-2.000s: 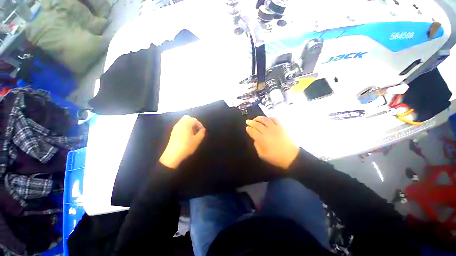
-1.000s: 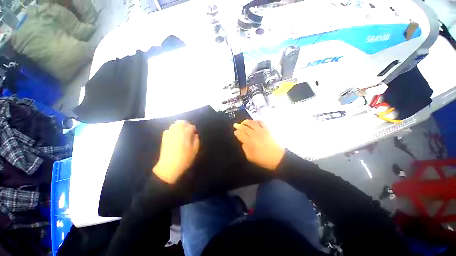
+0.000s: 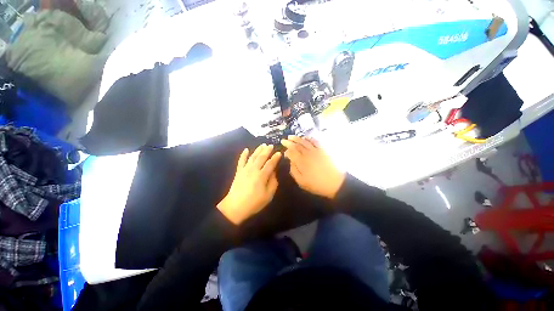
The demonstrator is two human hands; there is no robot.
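Observation:
A large black fabric panel (image 3: 182,194) lies on the white machine table under both hands, its upper right corner at the presser foot and needle area (image 3: 280,126). My left hand (image 3: 252,185) lies flat on the panel with its fingers spread, fingertips just below the needle area. My right hand (image 3: 313,167) rests on the panel's right part, fingertips close to the presser foot and beside my left fingertips. Neither hand visibly grips the cloth. The white sewing machine (image 3: 419,73) has a blue stripe. Glare hides the needle and the fabric edge there.
More black cloth (image 3: 130,112) lies at the table's far left. Red and yellow handles (image 3: 465,129) lie by a dark cloth (image 3: 493,109) at right. A slim tool (image 3: 396,136) lies right of the needle. A blue crate (image 3: 70,249) and plaid garments (image 3: 24,182) are left, a red stool (image 3: 522,218) right.
My left hand has moved right across the panel to beside my right hand, and its curled fingers have opened out. My right hand has stayed near the presser foot. The view has shifted slightly.

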